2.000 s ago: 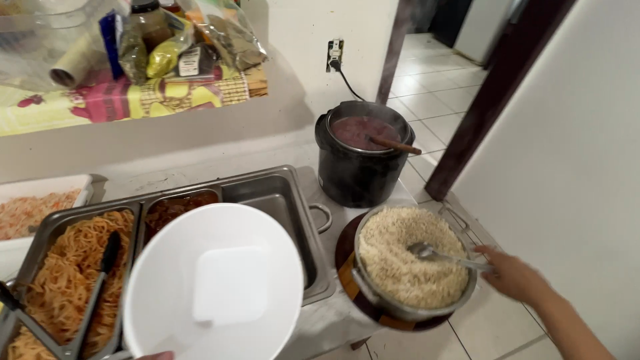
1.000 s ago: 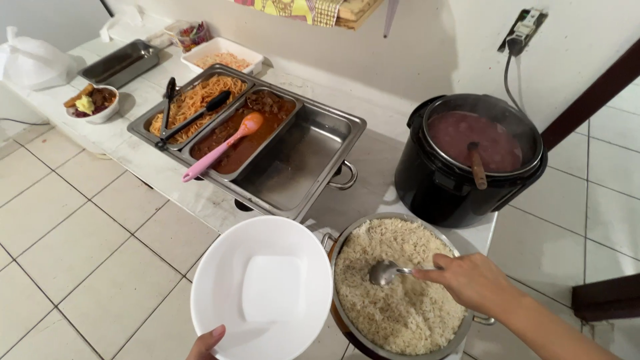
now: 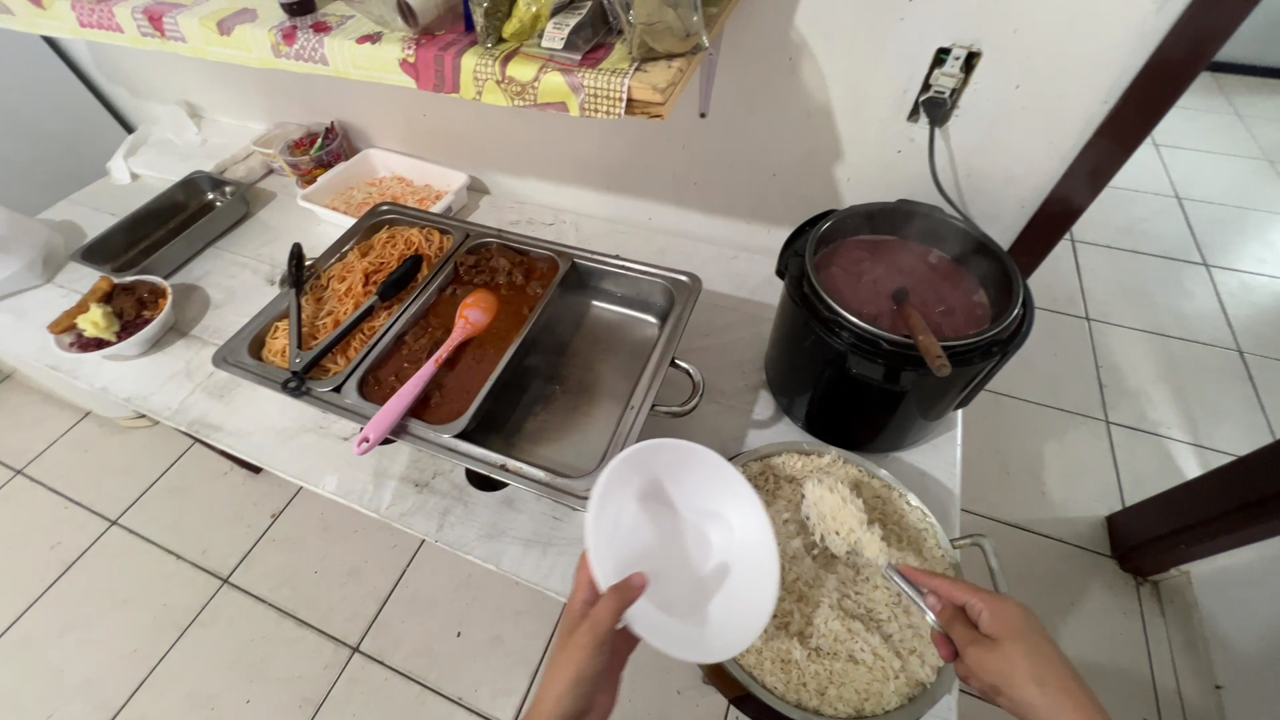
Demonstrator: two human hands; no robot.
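My left hand [image 3: 598,625] grips the rim of an empty white bowl [image 3: 690,550], thumb inside, and the bowl is tilted beside the rice pot. In my right hand [image 3: 985,635] is the handle of a metal spoon [image 3: 912,597]. Its bowl lies under a heap of white rice [image 3: 845,515], over the round metal pot of rice [image 3: 830,640]. Behind it stands a black electric cooker [image 3: 860,375] with reddish-brown contents and a wooden-handled utensil [image 3: 922,335]. A pink spoon [image 3: 425,380] rests in the tray of meat in sauce [image 3: 440,400], left of the bowl.
A steel pan [image 3: 610,350] holds the sauce tray and a spaghetti tray [image 3: 345,300] with black-tipped tongs [image 3: 350,325]. Farther left are a white container of shredded food [image 3: 385,192], an empty metal tray [image 3: 165,225] and a filled bowl [image 3: 125,345]. A cloth-covered shelf [image 3: 450,65] overhangs the back; a cord [image 3: 945,180] runs to the cooker.
The spoon, set in the rice a second ago, now carries a heap of rice. My left hand has tilted the white bowl and brought it up beside the rice pot.
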